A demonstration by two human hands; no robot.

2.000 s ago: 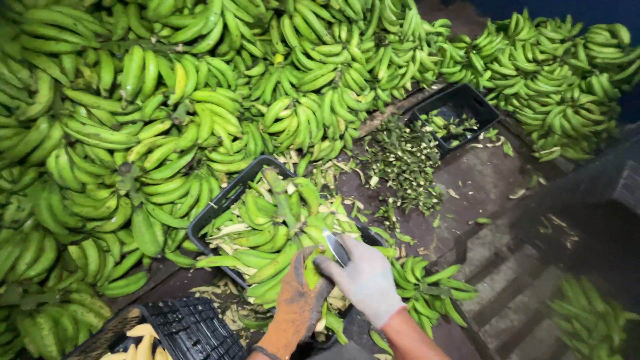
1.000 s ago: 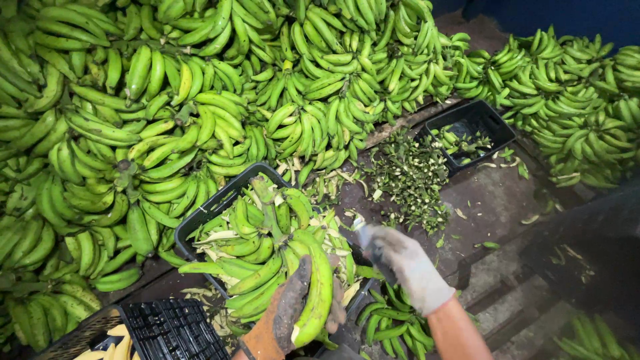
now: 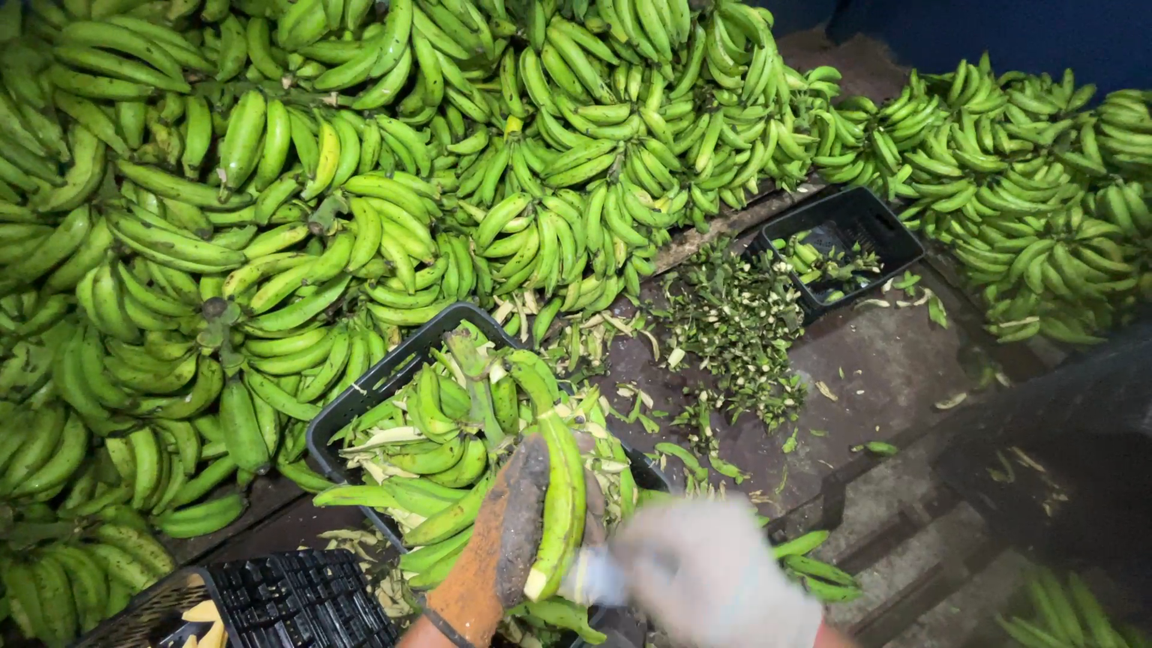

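Note:
A green plantain (image 3: 562,504) with a pale cut lower end stands nearly upright in my left hand (image 3: 517,522), which wears a dirty orange and grey glove. My right hand (image 3: 711,567), in a whitish glove, is blurred by motion just right of that cut end. It holds a blurred blade-like tool (image 3: 597,576) close to the plantain. Beneath my hands is a dark plastic crate (image 3: 328,436) heaped with peels, and a bunch of green plantains (image 3: 441,459) lies on top of them.
Piled plantain bunches (image 3: 297,261) fill the left and back, with more at the right (image 3: 1044,198). A heap of cut scraps (image 3: 738,333) lies beside a black crate (image 3: 864,243). At bottom left, a black slatted crate (image 3: 306,594) holds peeled pieces (image 3: 205,621). Peels litter the floor.
Two seconds ago both hands were over the bunch in the crate. One second ago my left hand held a plantain, with my right hand apart from it; now my right hand is beside its lower end.

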